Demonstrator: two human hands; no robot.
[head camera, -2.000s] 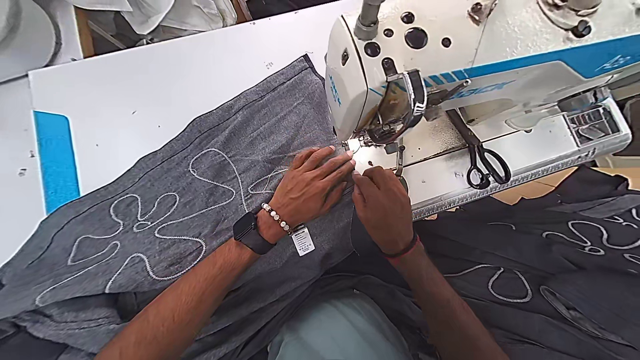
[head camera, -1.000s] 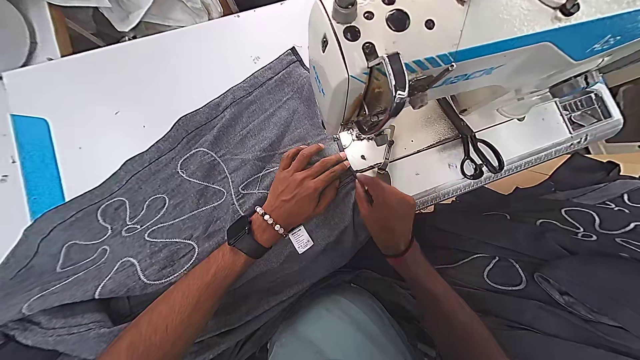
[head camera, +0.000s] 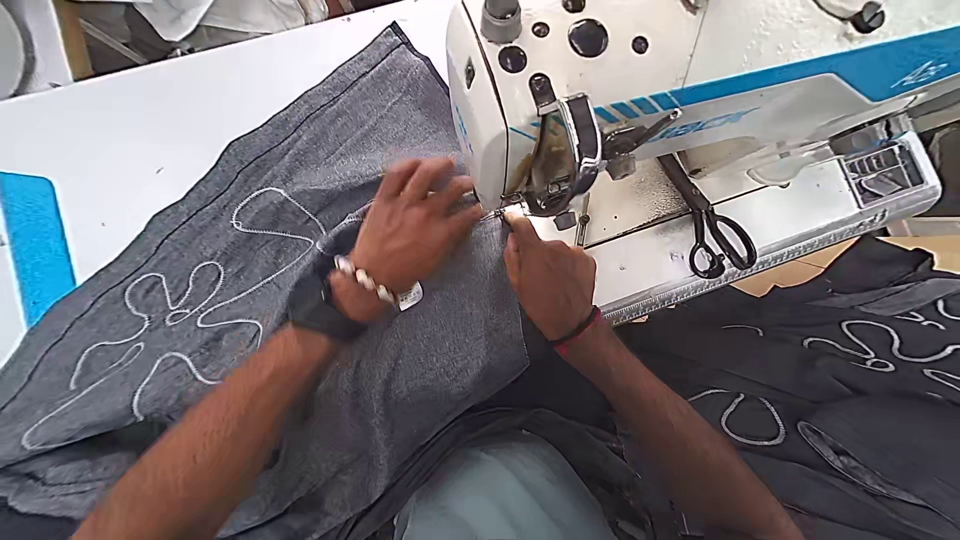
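Dark grey denim fabric (head camera: 435, 375) with white looping stitched lines lies over the sewing table, its edge under the needle area of a white and blue Jack sewing machine (head camera: 487, 135). My left hand (head camera: 412, 225), blurred, rests on the fabric just left of the presser foot, fingers spread; a small white label shows beside its wrist. My right hand (head camera: 551, 277) is at the fabric's right edge, index finger extended close to the presser foot and the other fingers curled. Whether it pinches the edge is hidden.
Black-handled scissors (head camera: 720, 240) lie on the machine bed to the right. More dark fabric with white stitching (head camera: 825, 405) hangs at the lower right. A small compartment tray (head camera: 885, 172) is built into the bed's right end. White cloth (head camera: 217, 19) lies behind the white tabletop (head camera: 112, 150).
The fabric beside the needle has shifted, and more of it now shows between my hands and below them. My left hand has moved up and away from the label. My right hand stays near the presser foot.
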